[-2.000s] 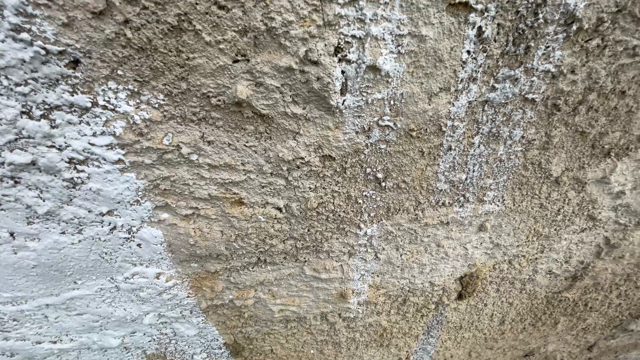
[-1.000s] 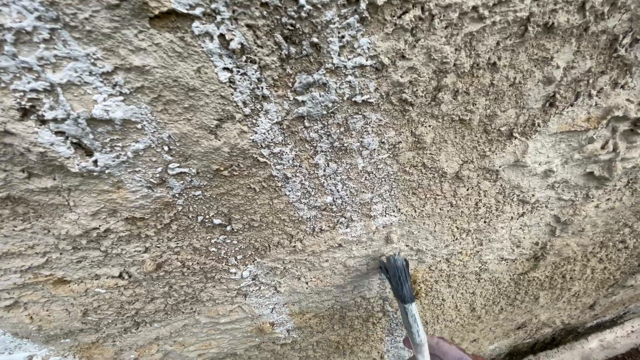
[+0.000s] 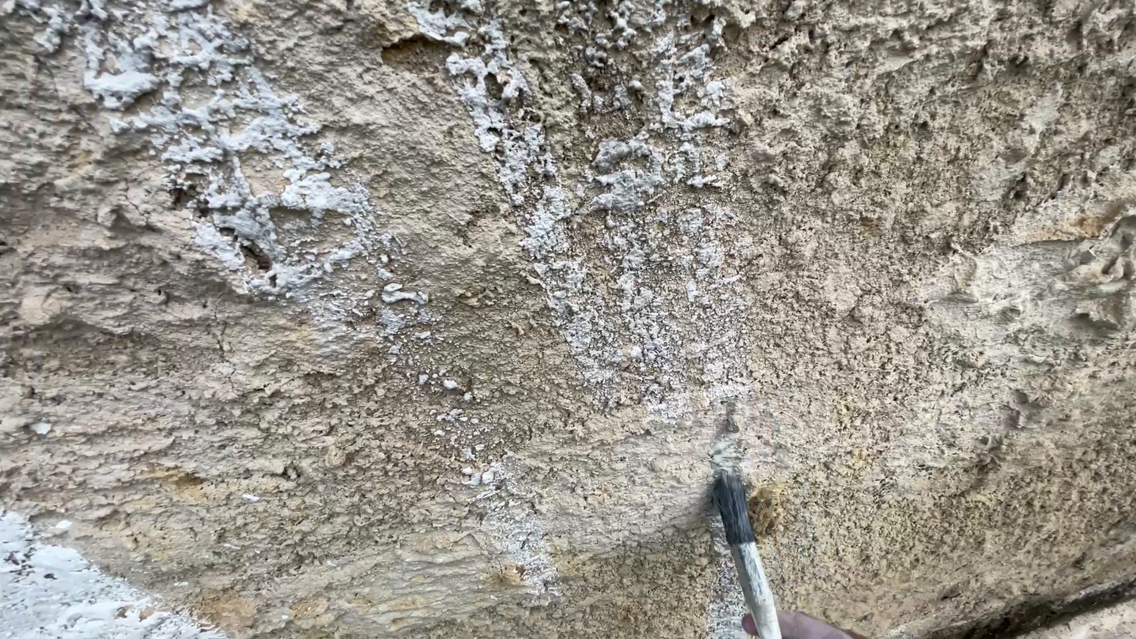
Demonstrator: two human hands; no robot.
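Note:
My right hand (image 3: 803, 625) shows only in part at the bottom edge, right of centre, its fingers closed around the pale, paint-marked handle of a paintbrush (image 3: 753, 568). The brush leans a little left, with its dark bristles up against a rough, beige-brown wall (image 3: 852, 373). Just above the bristle tips is a small pale grey, wet-looking smear (image 3: 728, 448). Broken white paint streaks (image 3: 630, 257) run down the wall above the brush, and a narrow whitish strip lies beneath it. My left hand is out of view.
More patchy white paint (image 3: 257, 186) marks the upper left of the wall. A solid white painted area (image 3: 71, 586) fills the lower left corner. Beside the bristles is a small yellow-brown hollow (image 3: 769, 509). A dark crevice (image 3: 1047, 612) crosses the lower right corner.
My right hand with the paintbrush, absent two seconds ago, has come in from below. The view has shifted right along the wall. A pale smear now shows above the bristles.

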